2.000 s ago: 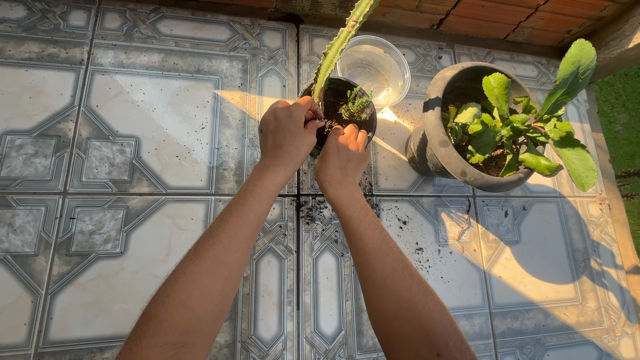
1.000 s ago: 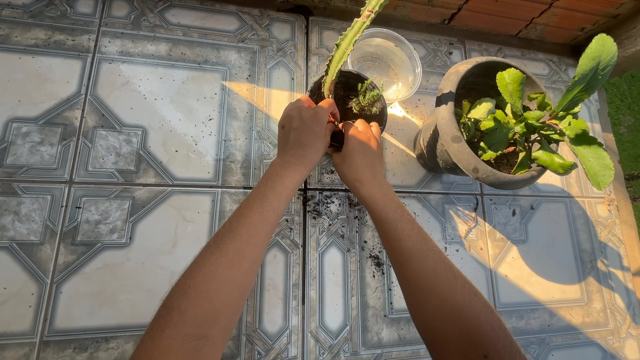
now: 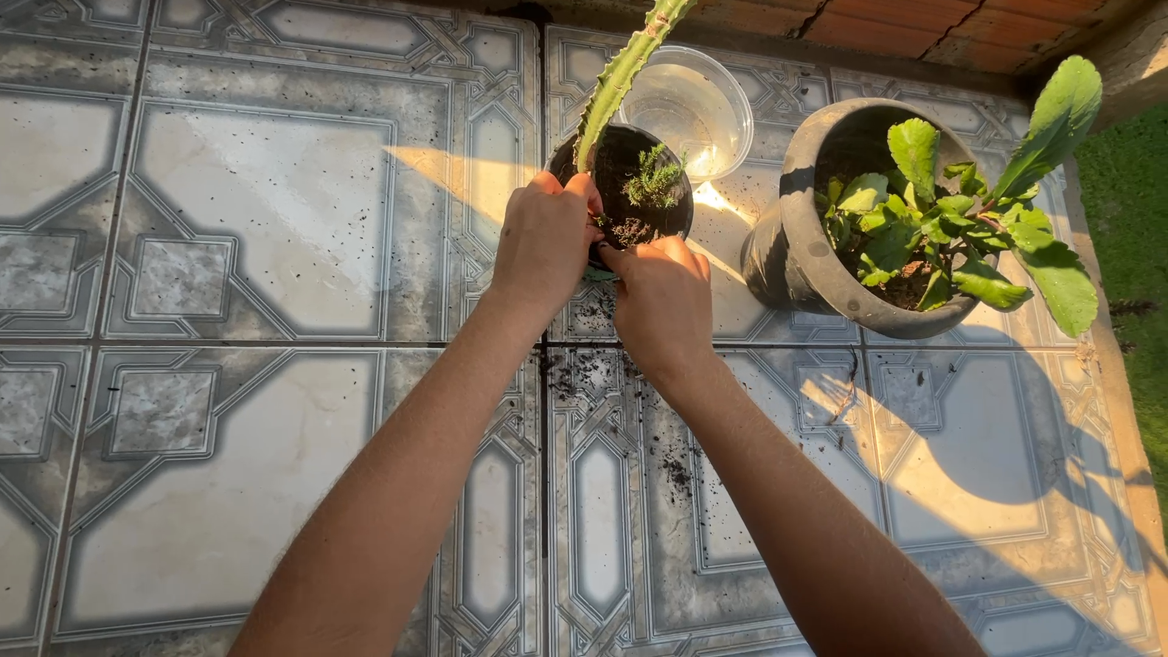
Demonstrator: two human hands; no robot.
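Note:
A round black plant pot [image 3: 686, 212] with dark soil stands on the tiles. A long, ridged cactus stem [image 3: 613, 89] rises from its left side and leans up to the right. A small feathery green plant [image 3: 653, 180] grows at the right of the soil. My left hand [image 3: 547, 239] is at the pot's left front, its fingers closed around the base of the stem. My right hand [image 3: 664, 306] lies over the front rim, fingers curled down and thumb toward the left hand; whether it holds anything is hidden.
Behind the pot is a clear plastic tub [image 3: 737, 114]. To the right stands a large grey pot [image 3: 798, 233] with a leafy plant [image 3: 912, 210]. Loose soil [image 3: 675, 474] is scattered over the patterned floor tiles [image 3: 265, 219]. A brick wall [image 3: 958, 32] runs along the back.
My hands were close together at the pot's front one second ago; now a gap shows soil between them. The right hand has moved away from the left, toward the front rim.

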